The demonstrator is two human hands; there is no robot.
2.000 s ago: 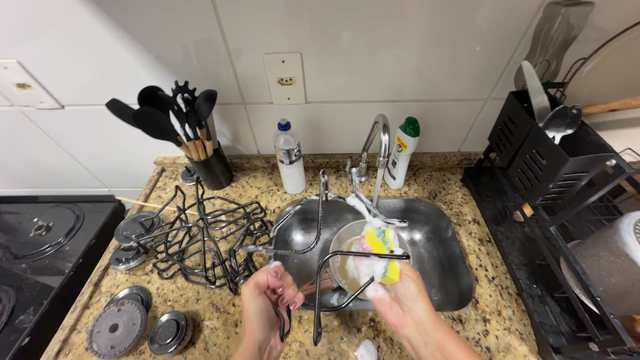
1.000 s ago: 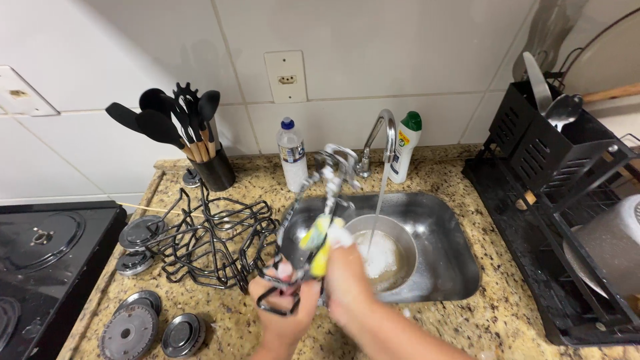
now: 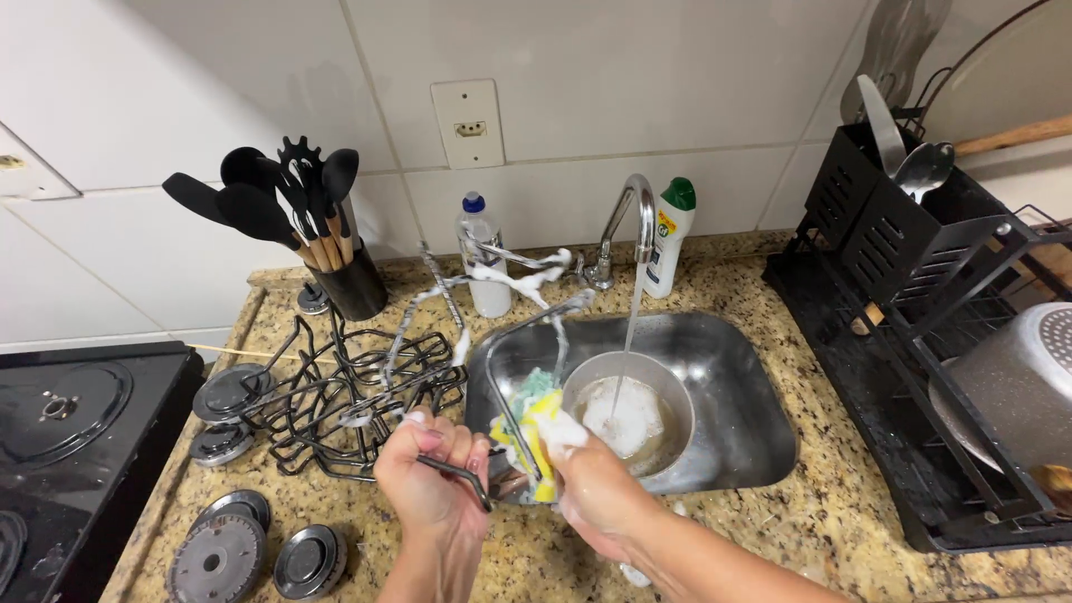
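Observation:
My left hand (image 3: 437, 473) grips a bar of a black wire stove grate (image 3: 502, 356), whose soapy bars rise over the sink's left side. In my right hand (image 3: 599, 486) a foamy yellow sponge with green scouring material (image 3: 536, 427) is pressed around another bar of that grate. Beside my right hand, a round metal pot (image 3: 688, 410) holds cloudy, foamy water in the steel sink (image 3: 758, 394). Water runs into it from the chrome faucet (image 3: 645, 209).
Other black grates (image 3: 335, 402) are piled left of the sink, near burner parts (image 3: 310, 561) and a black stove (image 3: 75, 469). Behind stand a utensil holder (image 3: 352, 280), a blue-capped bottle (image 3: 490, 293) and a Cif bottle (image 3: 666, 251). A black dish rack (image 3: 888, 452) is at right.
The held grate has been turned and raised, its soapy bars now standing above the sink. My right hand with the sponge has moved left, off the pot, to the grate near my left hand.

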